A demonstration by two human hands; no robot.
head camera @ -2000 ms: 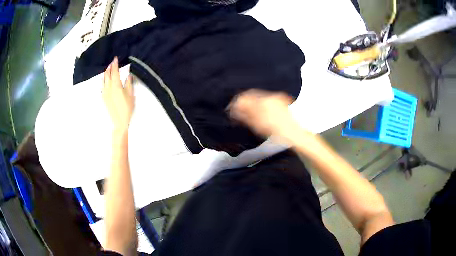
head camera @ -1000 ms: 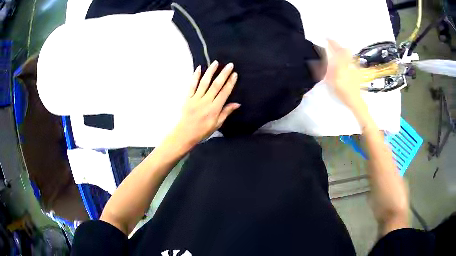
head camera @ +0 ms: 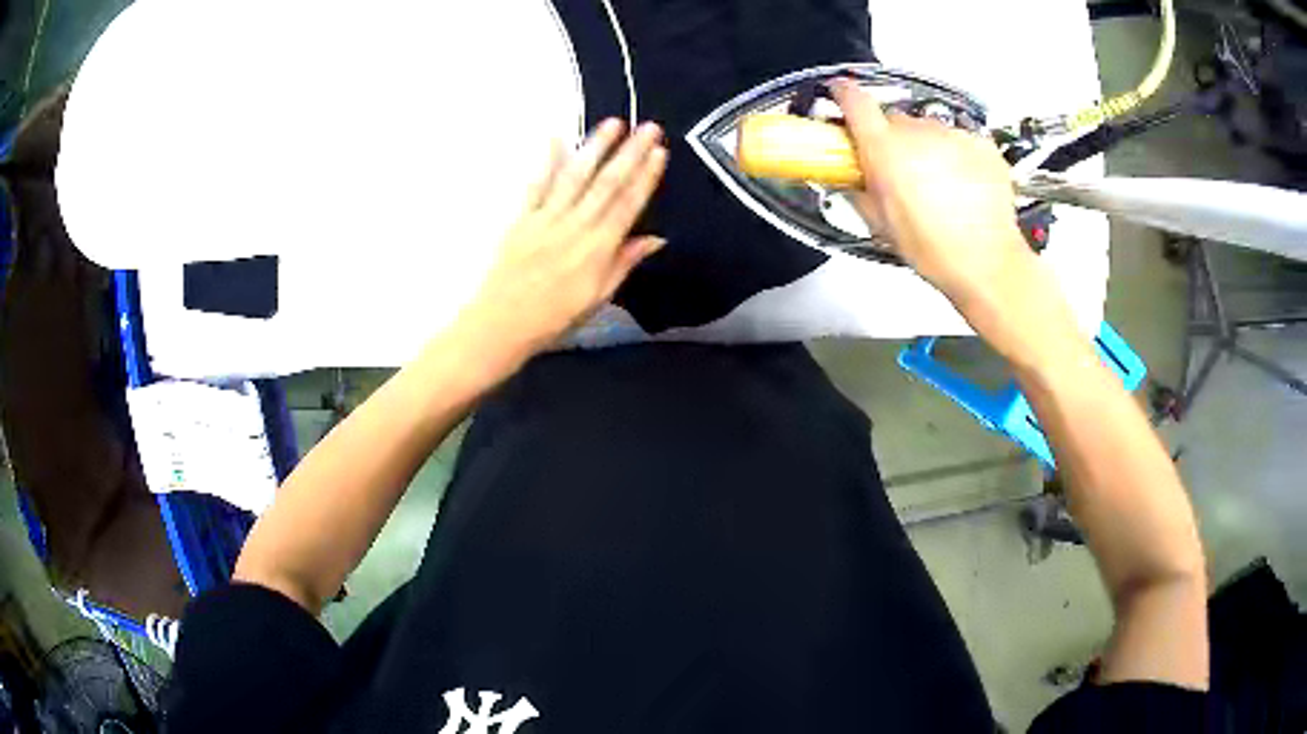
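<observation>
A black garment (head camera: 731,273) lies on the white padded pressing board (head camera: 316,129), cut off by the top edge. A thin light line (head camera: 622,58) runs down it beside a black band. My left hand (head camera: 581,237) lies flat, fingers spread, over the garment's left edge and the board. My right hand (head camera: 939,187) is closed around the yellow-orange handle of the steam iron (head camera: 803,151). The iron's pointed tip faces left, over the black cloth, a short way right of my left fingers. Whether the soleplate touches the cloth cannot be told.
A white tube (head camera: 1190,212) and a yellowish hose (head camera: 1140,93) trail right from the iron. A light-blue plastic stool (head camera: 989,402) is below the table's right side. A blue-framed bin with brown cloth (head camera: 86,359) is at left. A dark patch (head camera: 231,287) is on the white board.
My right hand has taken hold of the iron and brought it left over the garment. My left hand moved from the board's left part to the garment's edge. The view has shifted.
</observation>
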